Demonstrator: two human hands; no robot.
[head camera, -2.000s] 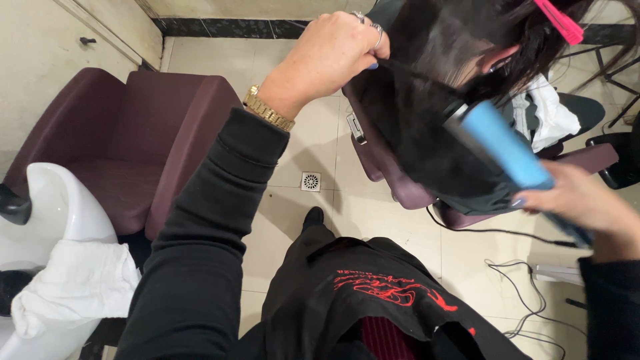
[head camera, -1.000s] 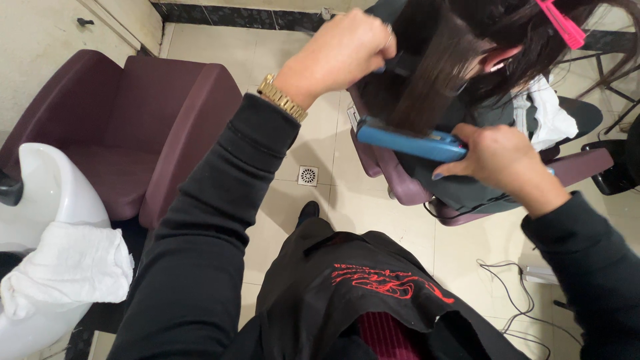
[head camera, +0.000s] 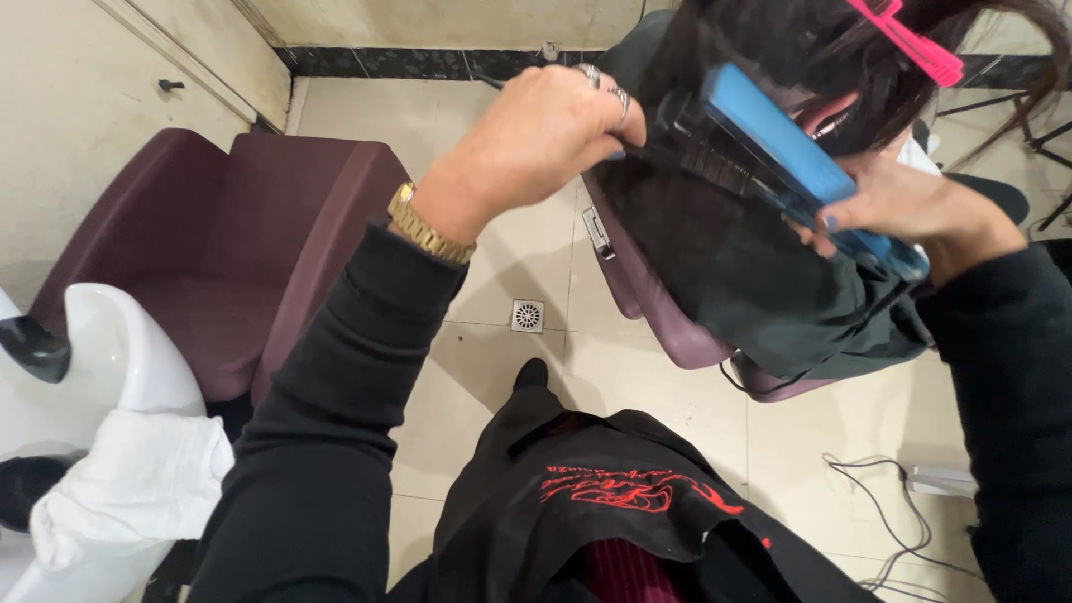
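Observation:
My right hand (head camera: 896, 201) grips a blue hair straightener (head camera: 779, 138) by its handle end, its plates tilted against the dark hair (head camera: 737, 42) of a seated person. Beside the plates, a black comb (head camera: 712, 163) lies in the hair. My left hand (head camera: 544, 134), with rings and a gold watch, is closed on the comb's handle, whose thin end shows beyond the knuckles. Whether strands are also pinched in its fingers is unclear. A pink hair clip (head camera: 913, 42) holds hair up on the head. The person wears a dark cape (head camera: 804, 310).
The person sits in a purple salon chair (head camera: 670, 322). An empty purple armchair (head camera: 201, 268) stands at the left by a white wash basin (head camera: 126, 335) with a white towel (head camera: 134, 486) over its edge. A cable (head camera: 913, 519) lies on the tiled floor at lower right.
The straightener, lower on a stretched section of hair one second ago, is now higher, near the head, and tilted. The comb now shows in the hair beside it.

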